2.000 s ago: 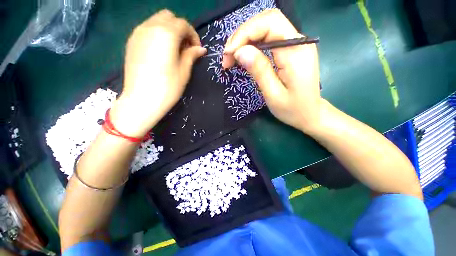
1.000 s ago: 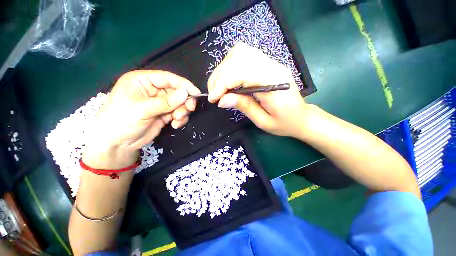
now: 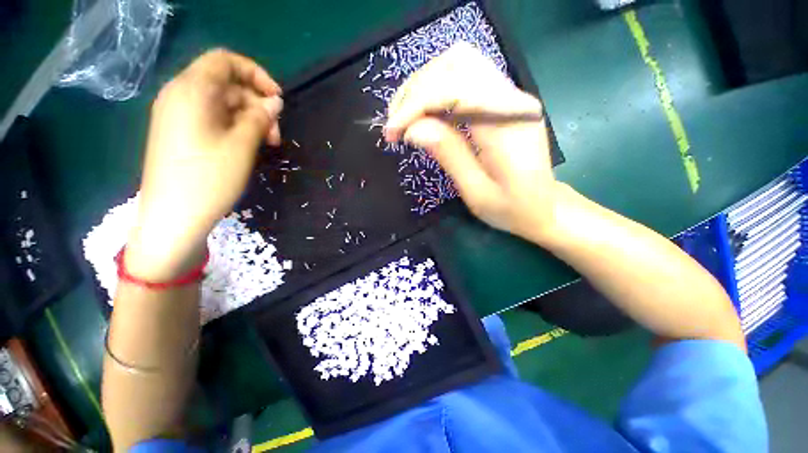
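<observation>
My left hand (image 3: 204, 146) is over the upper left of the long black tray (image 3: 328, 115), thumb and fingers pinched together; whether a small part is between them cannot be seen. My right hand (image 3: 483, 146) is over the metal pins (image 3: 434, 40) at the tray's right end. It holds a thin dark pen-like tool (image 3: 514, 115), blurred, its fine tip pointing left. White plastic parts (image 3: 244, 265) are heaped at the tray's left end, partly under my left forearm. A few pins lie scattered mid-tray. The small black tray (image 3: 399, 398) near my body holds a heap of white pieces (image 3: 372, 318).
A crumpled clear plastic bag (image 3: 111, 53) lies upper left. A dark side tray (image 3: 53, 257) with a few white pieces is at far left. A blue crate (image 3: 731, 257) with white rod-like items is at right. Yellow-green tape (image 3: 664, 97) marks the green mat.
My hands were together at the tool tip one second ago; now they are apart. My left hand has moved up and left, my right hand slightly up and right with the tool.
</observation>
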